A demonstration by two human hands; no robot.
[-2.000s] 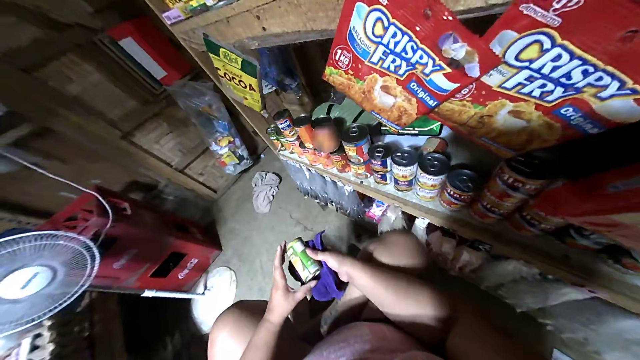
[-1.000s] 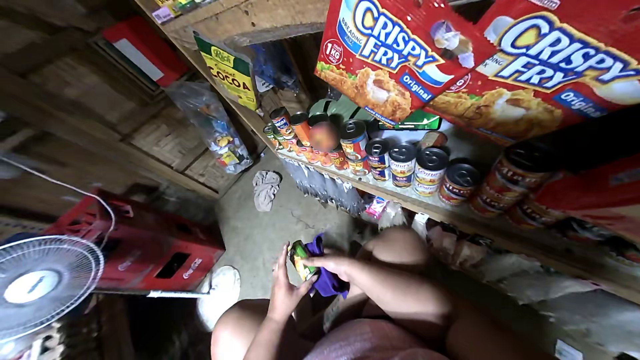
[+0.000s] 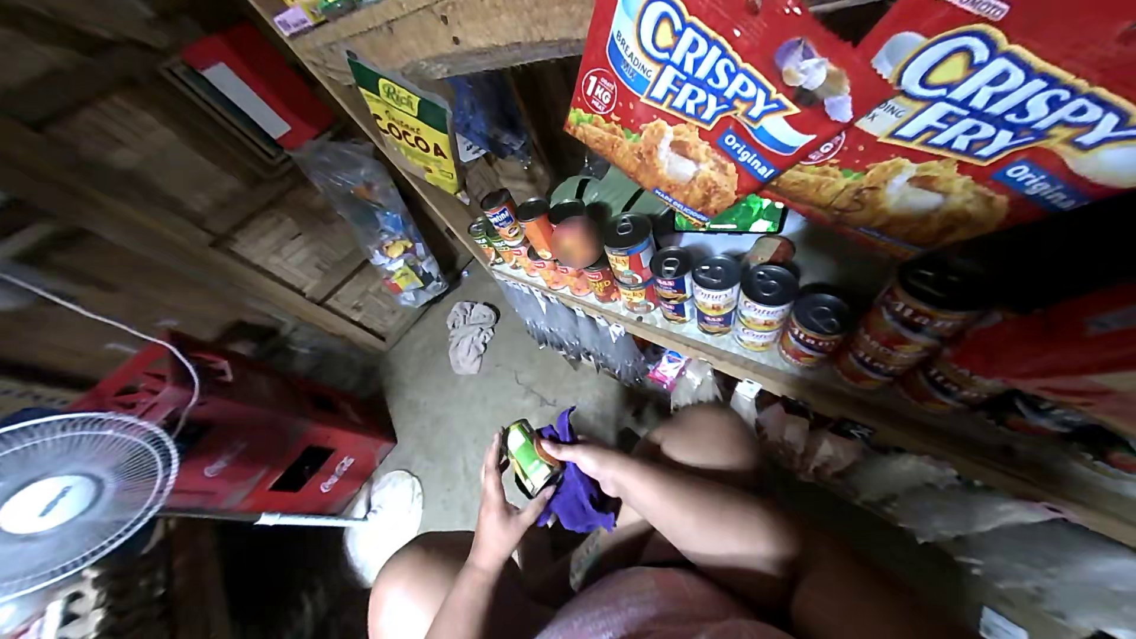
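Observation:
A small can with a green and yellow label [image 3: 530, 459] is held between my two hands above the floor, in front of my knees. My left hand [image 3: 501, 510] cups its left side and lower end, thumb below. The thumb of my right hand [image 3: 587, 461] lies on the can's right side. From under that hand hangs a purple cloth [image 3: 579, 499], touching the can's right side. The fingers of my right hand are partly hidden by the cloth.
Rows of food cans [image 3: 715, 288] line a wooden shelf [image 3: 683, 342] at right, below hanging red breading-mix packs [image 3: 701, 115]. A white fan [image 3: 75, 501] and red plastic crates [image 3: 266, 435] stand left. A crumpled grey cloth [image 3: 471, 337] lies on the concrete floor [image 3: 426, 399].
The can has been turned between my hands, showing a different side of its label. The purple cloth stays with my right hand.

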